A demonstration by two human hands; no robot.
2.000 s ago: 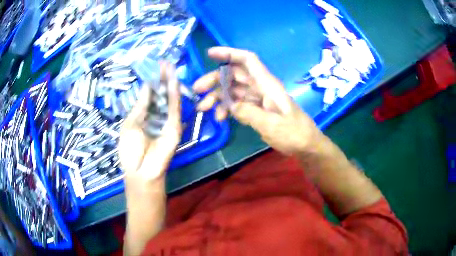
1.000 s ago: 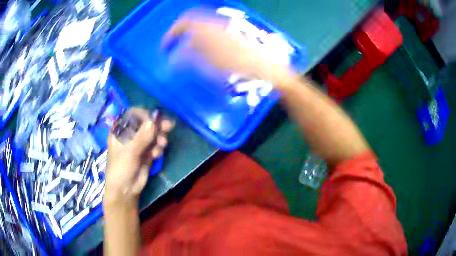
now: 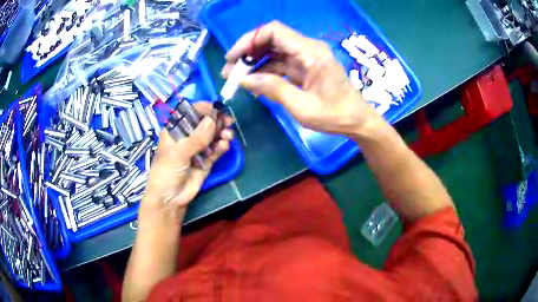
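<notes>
My left hand is closed around several silver tubes, some with dark or reddish ends, over the right edge of the middle tray. My right hand holds a white tube with a dark round end between thumb and fingers, tilted, just above an open tube end in my left hand. I cannot tell whether the two touch. The blue right tray holds a loose pile of white tubes at its right side. The blue middle tray is full of silver tubes.
A crinkled clear bag lies over the middle tray's far side. Two narrow blue trays of tubes are at the left. A far tray holds white parts. A clear box is at the far right. Red stools stand beyond the bench edge.
My right hand has come back from the right tray with a white tube. My left hand now shows its bunch of tubes with the ends up. The view has swung back left.
</notes>
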